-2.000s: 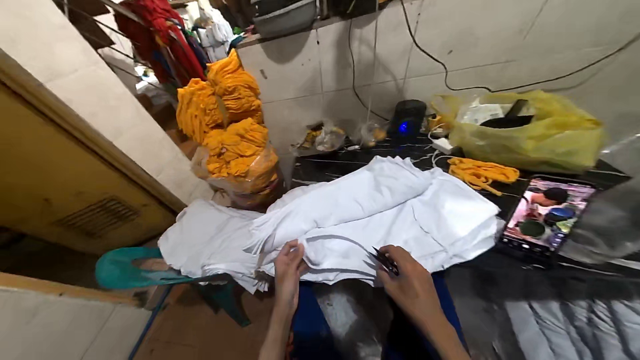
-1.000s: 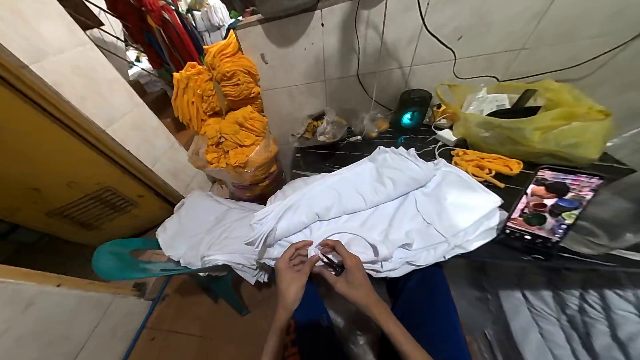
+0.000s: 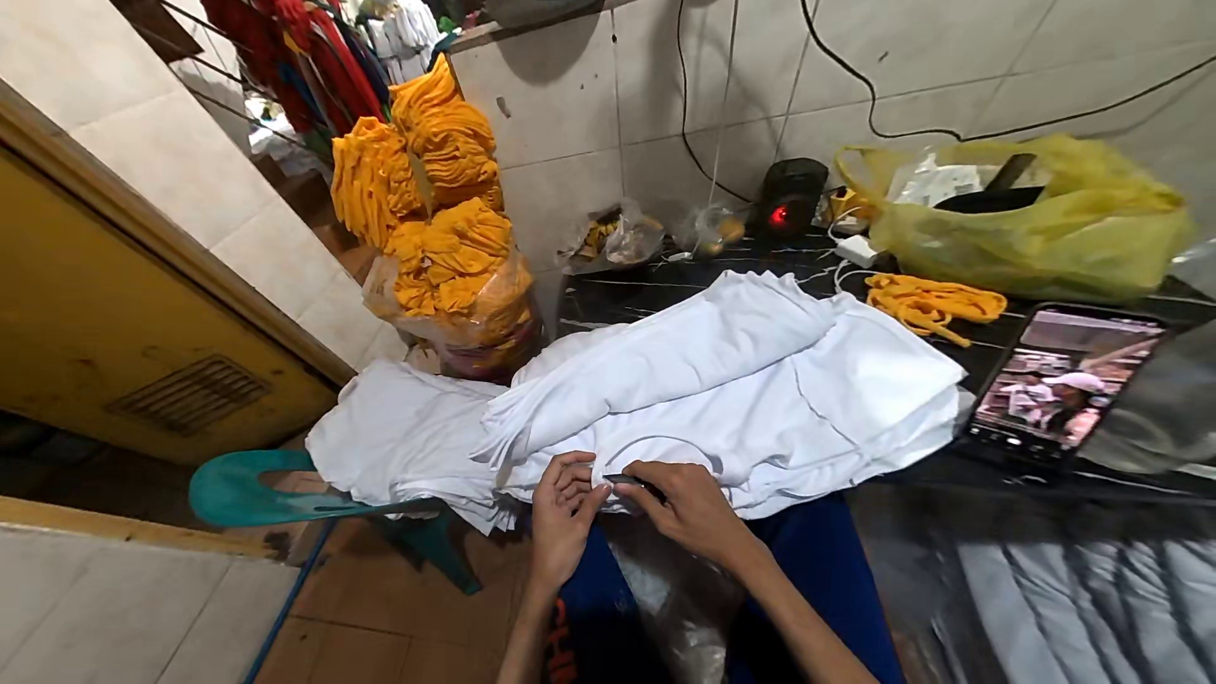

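Note:
White knit garments (image 3: 703, 380) lie in a layered pile on the black marbled table, with more white cloth (image 3: 408, 437) spread over a green plastic chair (image 3: 252, 489) at the left. At the pile's front edge, my left hand (image 3: 567, 499) pinches a bit of white fabric between thumb and fingers. My right hand (image 3: 689, 503) holds a small dark cutting tool (image 3: 636, 483), its tip at the fabric by my left fingertips. The tool looks like thread snips, mostly hidden by my fingers. A curved neckline or band of a garment lies just behind both hands.
A phone (image 3: 1064, 380) with a lit screen leans at the right, near orange cloth strips (image 3: 936, 302) and a yellow plastic bag (image 3: 1035, 228). A small speaker (image 3: 790, 195) stands by the wall. Bundled orange cloth (image 3: 446, 237) is stacked behind the chair. Grey fabric (image 3: 1092, 608) lies at the lower right.
Two seconds ago my hands were apart, with the tool held out at the right. They came together at the fabric's edge and remain close. The speaker's light has turned from blue to red.

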